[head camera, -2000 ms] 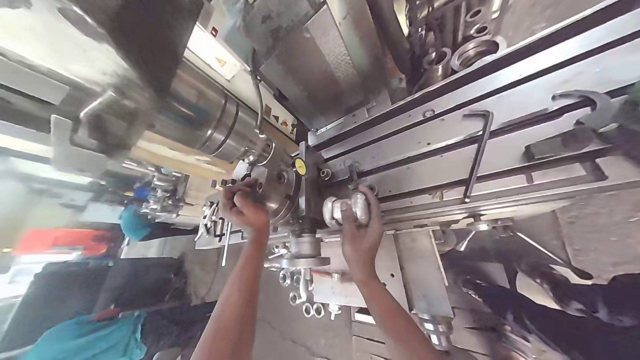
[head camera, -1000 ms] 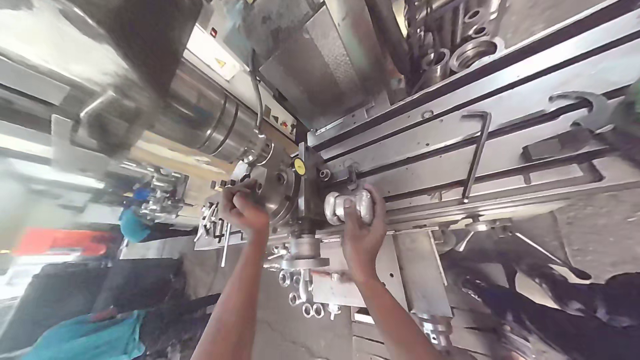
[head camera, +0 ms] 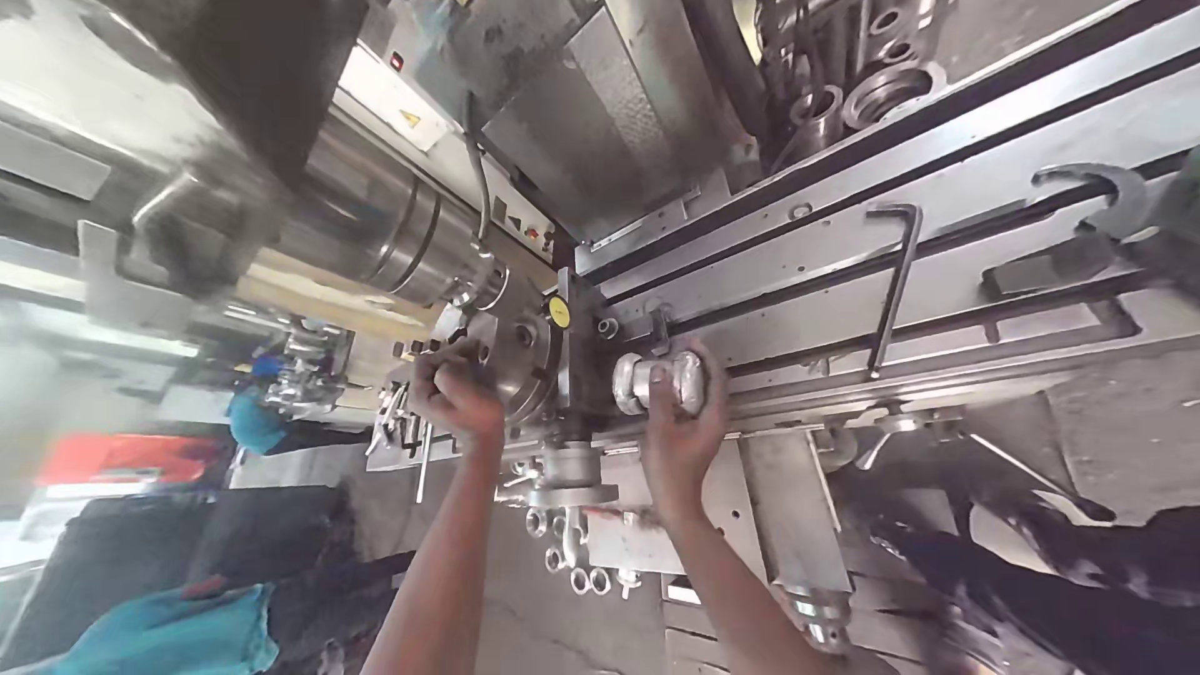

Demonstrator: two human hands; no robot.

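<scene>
My right hand (head camera: pixel 680 431) is closed around a shiny spool-shaped metal part (head camera: pixel 656 382), its thumb across the middle. Right behind the part lies the slotted machine table (head camera: pixel 806 300). My left hand (head camera: pixel 457 389) is at the left of a round machine chuck or head (head camera: pixel 511 352), fingers curled against its side; what they grip there is hidden. Between the hands stands a dark vertical plate (head camera: pixel 583 356) with a yellow round sticker (head camera: pixel 559 311). A handwheel shaft (head camera: pixel 572 473) sticks out below the plate.
On the machine table lie a hex key (head camera: pixel 895 291) and a hook spanner (head camera: pixel 1097 183). Metal rings (head camera: pixel 895 94) sit behind its far edge. A lever handle (head camera: pixel 1041 473) juts out at the near side. A person in blue (head camera: pixel 255 417) is at the left; another teal garment (head camera: pixel 178 633) shows lower left.
My right hand has shifted its grip on the spool-shaped part, which is turned a little between the frames. My left hand stays at the chuck.
</scene>
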